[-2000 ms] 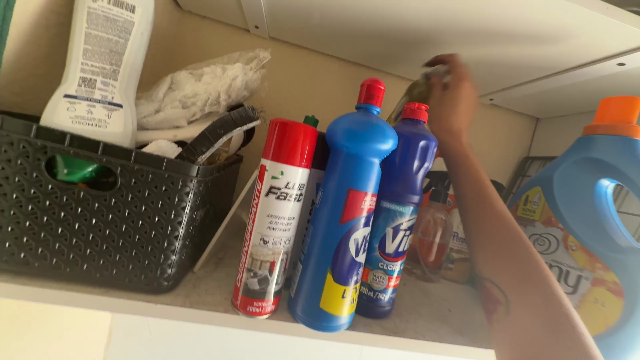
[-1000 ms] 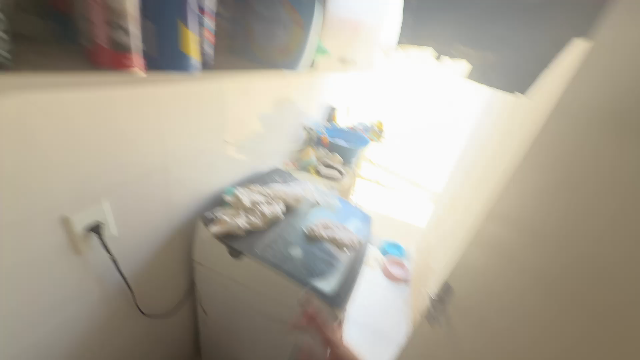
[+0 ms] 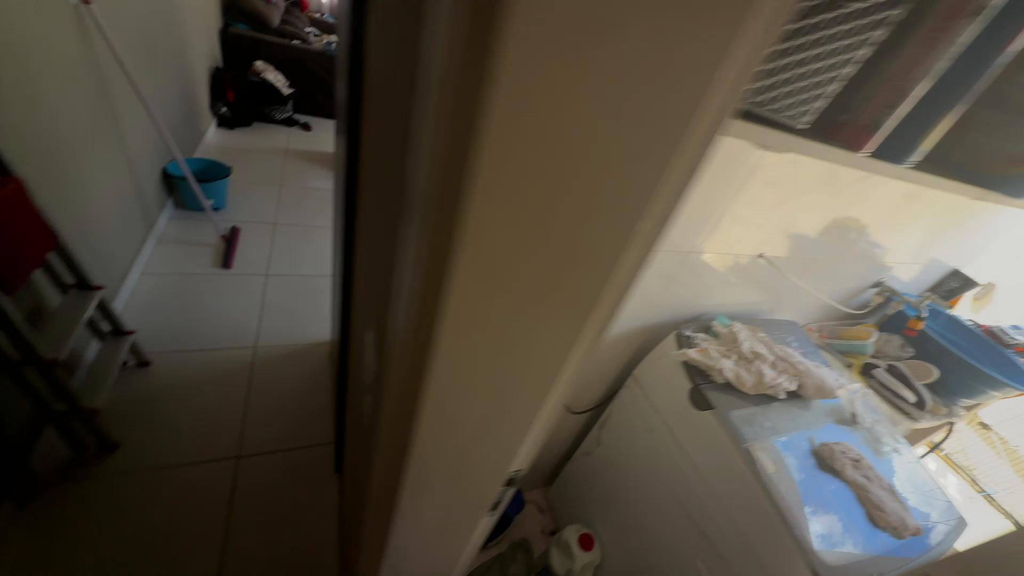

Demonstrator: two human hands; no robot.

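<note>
Neither of my hands shows in the present view. On the right, a top-loading washing machine [image 3: 664, 448] has a crumpled light cloth [image 3: 744, 360] near the back of its top. A rolled or bunched cloth [image 3: 868, 488] lies on its glossy lid, which reflects blue sky. Behind the machine, a blue basin [image 3: 960, 352] rests beside a small tub [image 3: 848, 338] and what look like brushes or shoes. On the left, a squeegee [image 3: 231, 246] with a long pale handle stands on the tiled floor, its handle passing in front of a blue bucket [image 3: 210, 182].
A door frame [image 3: 552, 200] divides the view. A folding stepladder [image 3: 72, 320] leans at far left. Dark bags [image 3: 260, 96] lie by a dark sofa [image 3: 276, 56]. Above the machine runs a shelf [image 3: 880, 160]; a white jug [image 3: 574, 550] with a red cap sits low by the frame.
The view has swung from the shelf of bottles past the washing machine to the doorway. A hand reaching behind the bottles earlier, and one low by the machine after that, are out of view.
</note>
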